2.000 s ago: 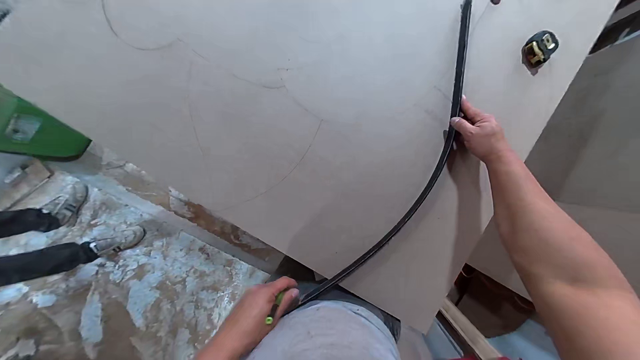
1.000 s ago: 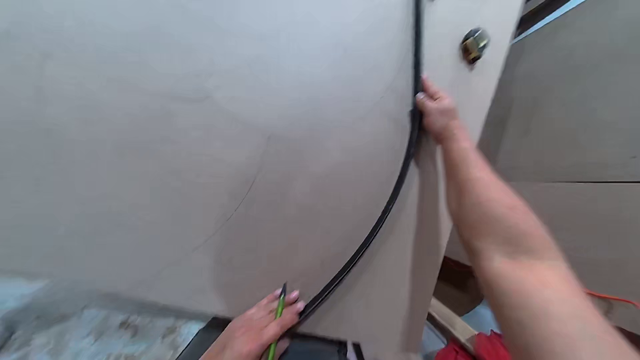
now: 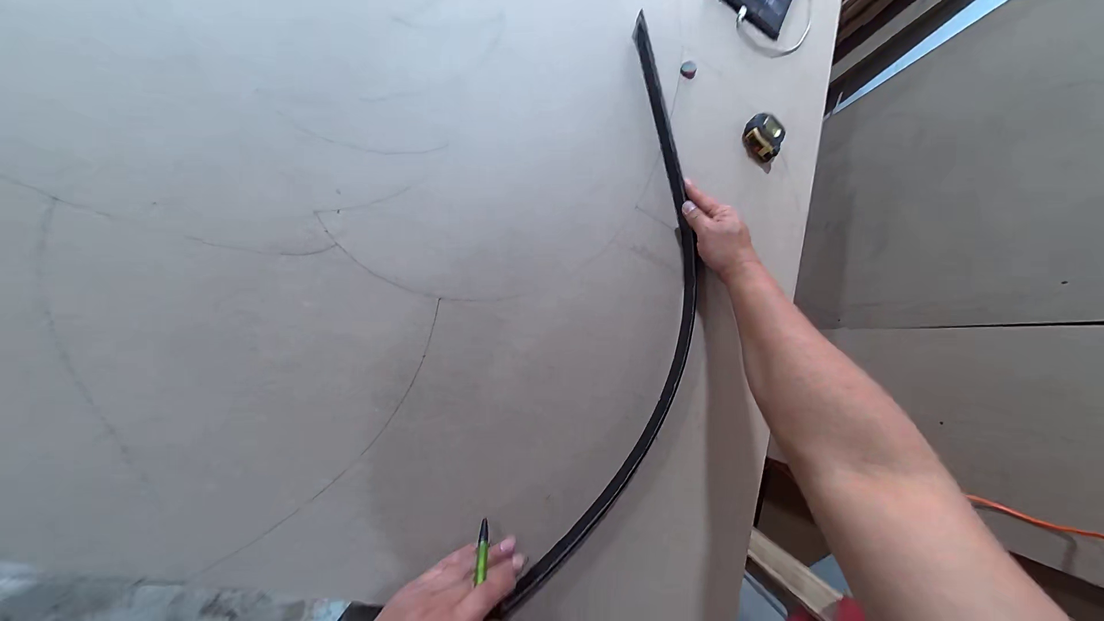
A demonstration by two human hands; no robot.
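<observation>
A long black flexible strip (image 3: 671, 371) lies bent in a curve on a pale sheet panel (image 3: 517, 362) that bears thin pencil curves. My right hand (image 3: 720, 233) grips the strip at its upper part, fingertips on its right side. At the bottom, my left hand (image 3: 461, 582) holds a green pen (image 3: 482, 552) between its fingers, tip pointing up, beside the strip's lower end. Whether that hand also grips the strip is hidden. The strip's upper end lies free on the panel.
A tape measure (image 3: 764, 138), a small round object (image 3: 688, 69) and a dark flat object with a white cord (image 3: 763, 15) lie along the panel's right side. Other panels (image 3: 957, 216), an orange cord (image 3: 1031, 517) and a wooden piece (image 3: 793, 573) are at the right.
The view has shifted a lot across the panel. Both hands stay at the curved strip, and the green pen in my left hand now points up instead of down.
</observation>
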